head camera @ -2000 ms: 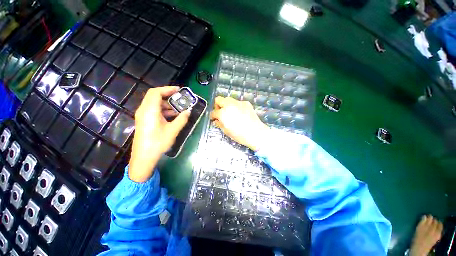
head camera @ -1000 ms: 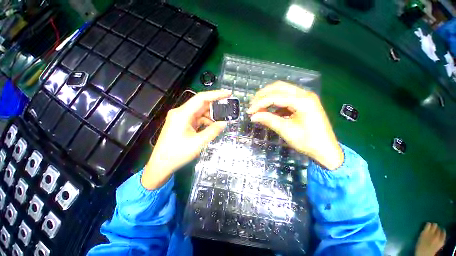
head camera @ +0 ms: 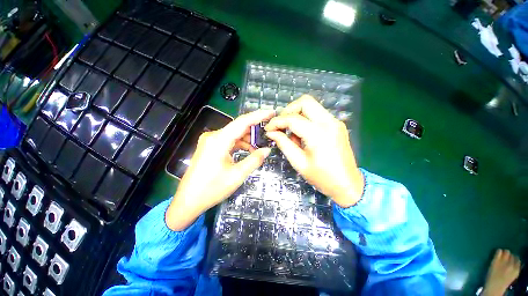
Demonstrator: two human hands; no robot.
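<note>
My left hand (head camera: 223,159) holds a small squarish black watch housing (head camera: 259,135) with a silver rim between thumb and fingers, above the clear blister tray (head camera: 278,231). My right hand (head camera: 315,144) has its thumb and fingertips pinched together at the housing's right side and partly covers it. Whether a tiny part is between the right fingertips is hidden. The clear tray lies under both hands with strong glare.
A black blister tray (head camera: 124,95) at left holds one housing (head camera: 77,101). Below it, another tray holds pale silver square parts (head camera: 53,217). A smartphone (head camera: 202,130) and black ring (head camera: 230,91) lie between trays. Housings (head camera: 413,129) lie at right. Another person's hand (head camera: 502,269) shows lower right.
My right hand first left the clear tray, then moved left onto the housing. My left hand brought the housing over the clear tray and turned it from its earlier face. The smartphone is more exposed.
</note>
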